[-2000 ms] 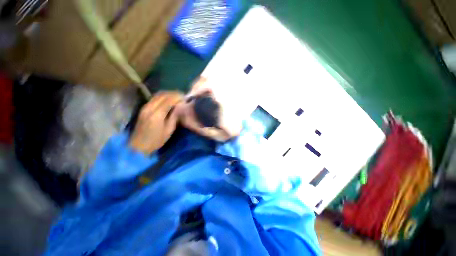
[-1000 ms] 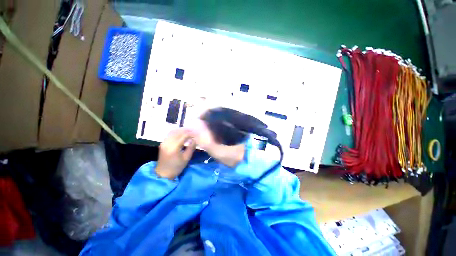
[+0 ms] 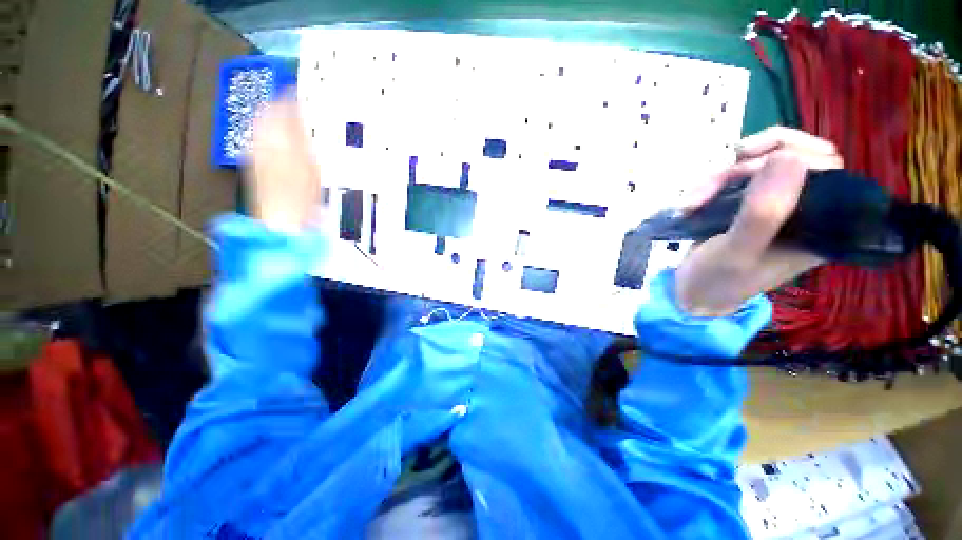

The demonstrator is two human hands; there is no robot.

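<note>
A large white panel [image 3: 406, 105] with many cutouts lies on the green bench in front of me. My right hand [image 3: 765, 200] is shut on a black electric screwdriver [image 3: 844, 216], held over the panel's right part with its tip pointing left; its black cord loops down and back under my right sleeve. My left hand [image 3: 283, 164] is blurred, at the right side of the blue screw tray [image 3: 229, 111], beside the panel's left edge. Its fingers and anything in them cannot be made out.
Red wire harnesses [image 3: 860, 116] and orange-yellow ones [image 3: 934, 169] are heaped at the right. Brown cartons [image 3: 158, 227] with a pale-yellow strap [image 3: 116, 188] stand at the left. Red bags [image 3: 79, 406] lie lower left. White panels [image 3: 833, 490] sit in a carton lower right.
My hands were together near the panel's lower left. My left hand has moved up to the blue tray, and my right hand has moved far right with the screwdriver. The view has shifted.
</note>
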